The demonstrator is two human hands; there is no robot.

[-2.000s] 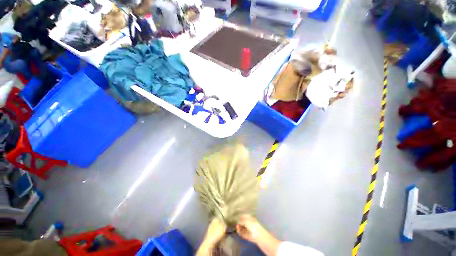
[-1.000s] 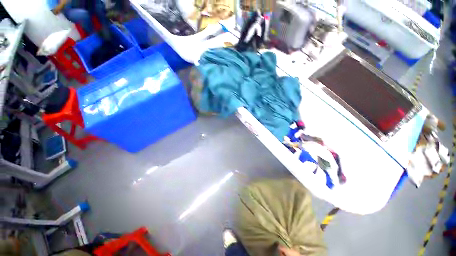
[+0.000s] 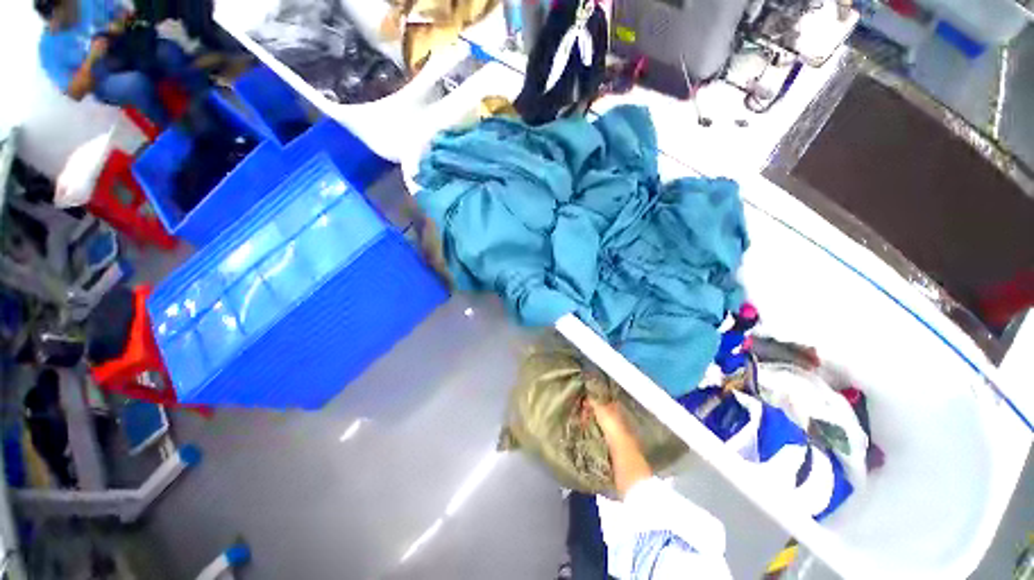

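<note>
An olive-khaki bundle (image 3: pixel 544 421) hangs low beside the outer edge of the white trough, over the grey floor. My right hand (image 3: pixel 604 421) grips its gathered neck, with my white-sleeved arm coming up from the bottom. The fingers are partly sunk in the folds. Part of the bundle's right side is hidden by the trough edge. My left hand is not in view.
A heap of teal cloth (image 3: pixel 567 227) lies on the white trough (image 3: pixel 930 499), with blue and white scraps (image 3: pixel 782 436) beside it. An overturned blue crate (image 3: pixel 295 295), red stools (image 3: pixel 142 363) and a seated person (image 3: pixel 113 68) are at the left.
The view has turned left and come nearer the trough. The bundle has moved up against the trough edge. Both hands were on its neck two seconds ago; now only my right hand shows.
</note>
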